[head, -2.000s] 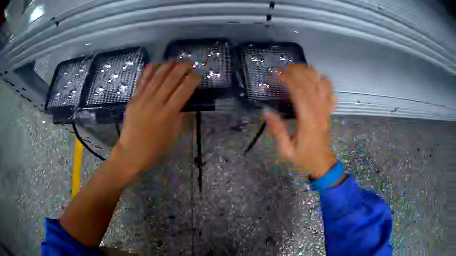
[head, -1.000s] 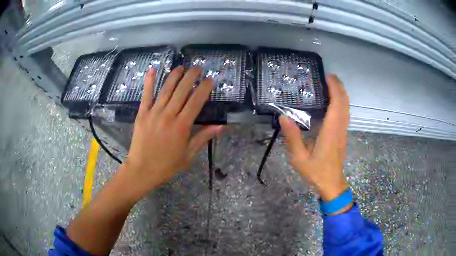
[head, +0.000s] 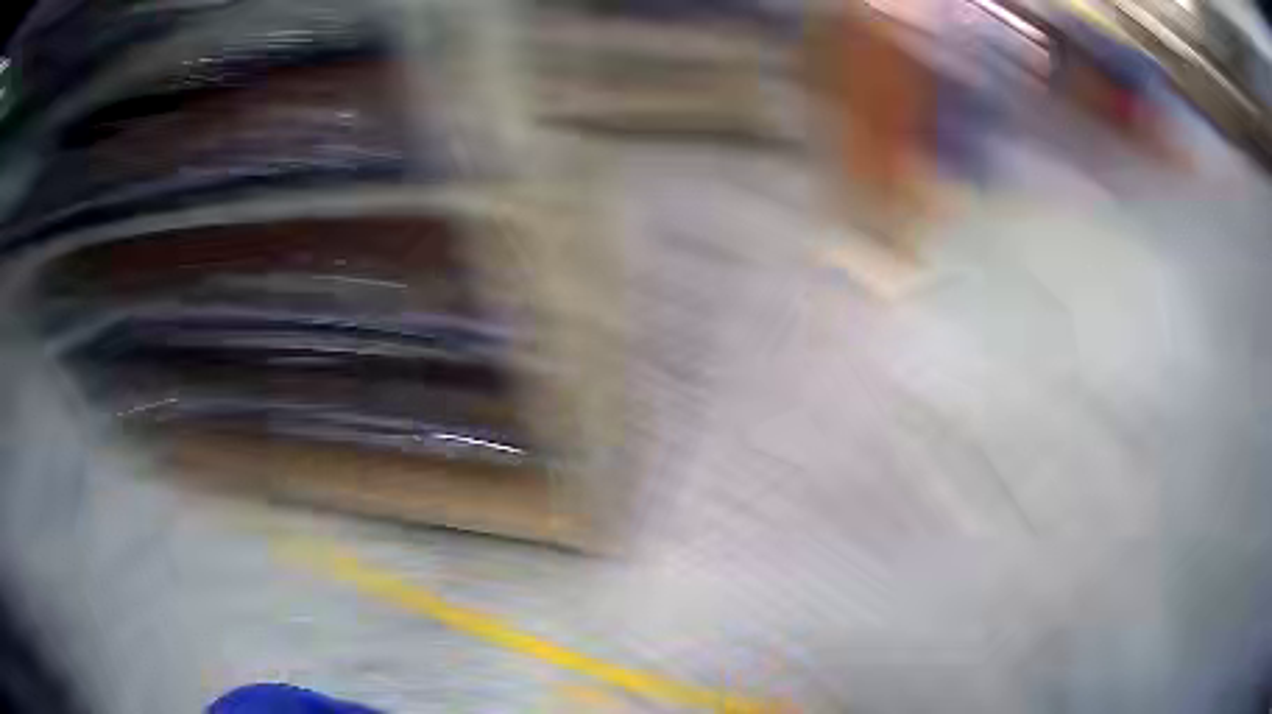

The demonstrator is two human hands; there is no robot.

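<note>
The head view is strongly blurred. A rack with brown shelf boards and a pale frame (head: 551,335) stands at the left. Dark, streaked shapes (head: 307,349) lie on its shelves; the blur hides what they are. Neither of my hands is in view. A bit of blue sleeve (head: 286,700) shows at the bottom edge, left of centre; I cannot tell which arm it belongs to.
A yellow floor line (head: 502,635) runs slantwise across the grey floor in front of the rack. A blurred orange-brown upright shape (head: 879,119) stands at the top right of centre. Blurred blue and red patches show further right.
The view has swung away from the grey-white shelf and its row of LED work lights to the brown-shelved rack and floor. Both hands have left the picture.
</note>
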